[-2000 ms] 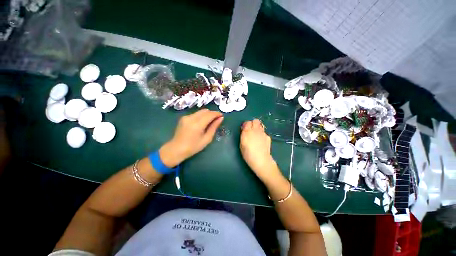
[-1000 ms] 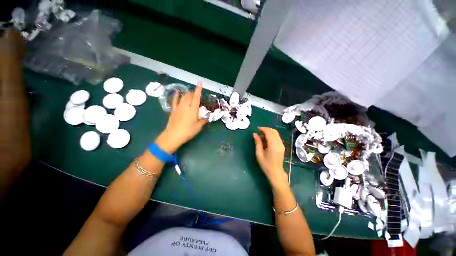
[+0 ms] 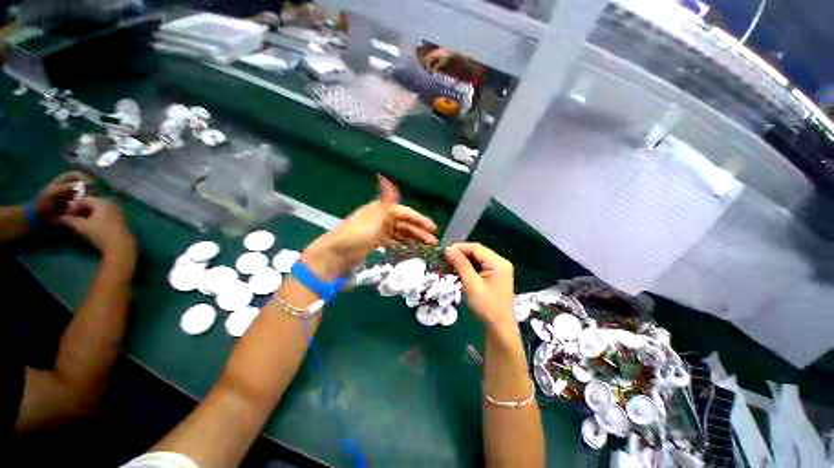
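Observation:
Wired white discs (image 3: 407, 276) with red and green leads lie heaped in front of the wearer. My left hand (image 3: 370, 230) is over the back left of this heap, its fingers apart and thumb raised, with nothing seen in it. My right hand (image 3: 485, 279) is at the heap's right side, thumb and fingertips close together at the leads. Whether it grips a lead is too blurred to tell. Tiny metal parts (image 3: 413, 358) lie blurred on the green mat below the heap. The bag of small parts is not visible.
Plain white discs (image 3: 234, 295) lie at left, partly behind my left forearm. A larger wired pile (image 3: 599, 366) is at right. A grey upright (image 3: 512, 128) stands behind the heap; paper sheets (image 3: 594, 201) hang beside it. A neighbour's hands (image 3: 91, 219) and a crumpled plastic bag (image 3: 215, 183) are at left.
The view has tilted up, showing more of the bench behind. Both hands have moved to the wired heap, the right one from the mat beside it. My left hand's thumb is now raised.

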